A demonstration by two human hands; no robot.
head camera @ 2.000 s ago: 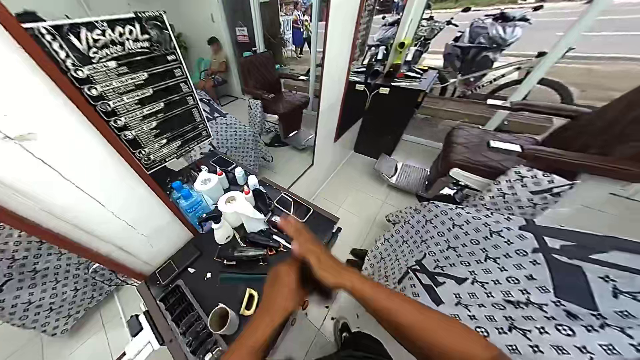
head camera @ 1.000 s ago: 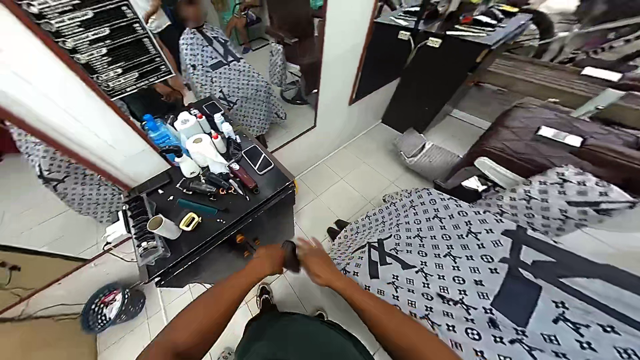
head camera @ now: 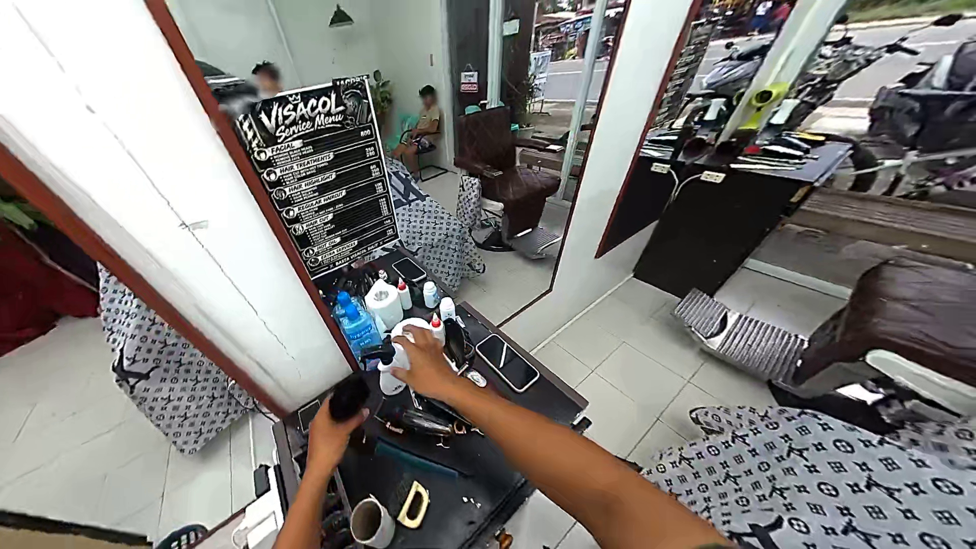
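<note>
My left hand [head camera: 333, 433] is closed around a dark, bristled brush [head camera: 349, 396] at the left of the black counter [head camera: 457, 488]. My right hand [head camera: 424, 364] rests at a toilet paper roll [head camera: 412, 332] and a white spray bottle [head camera: 391, 375] with a black nozzle; which of them it grips is unclear. A blue bottle [head camera: 358, 328] stands behind them, with a red-tipped white bottle [head camera: 437, 328] to the right. Black hair clippers [head camera: 425, 422] lie below my right hand. Nearer are a teal comb [head camera: 418, 457], a yellow-framed item [head camera: 414, 505] and a cup [head camera: 372, 523].
A smartphone [head camera: 508, 362] lies near the counter's right edge. A mirror behind reflects a seated person. A patterned cape [head camera: 793, 480] fills the lower right, beside a brown barber chair [head camera: 907, 328] with a metal footrest [head camera: 740, 339]. A menu board [head camera: 324, 179] leans on the mirror.
Both hands, a second ago together in front of the counter, are now apart over it. The right hand has reached in among the bottles, the left to the counter's left side. The view has shifted markedly.
</note>
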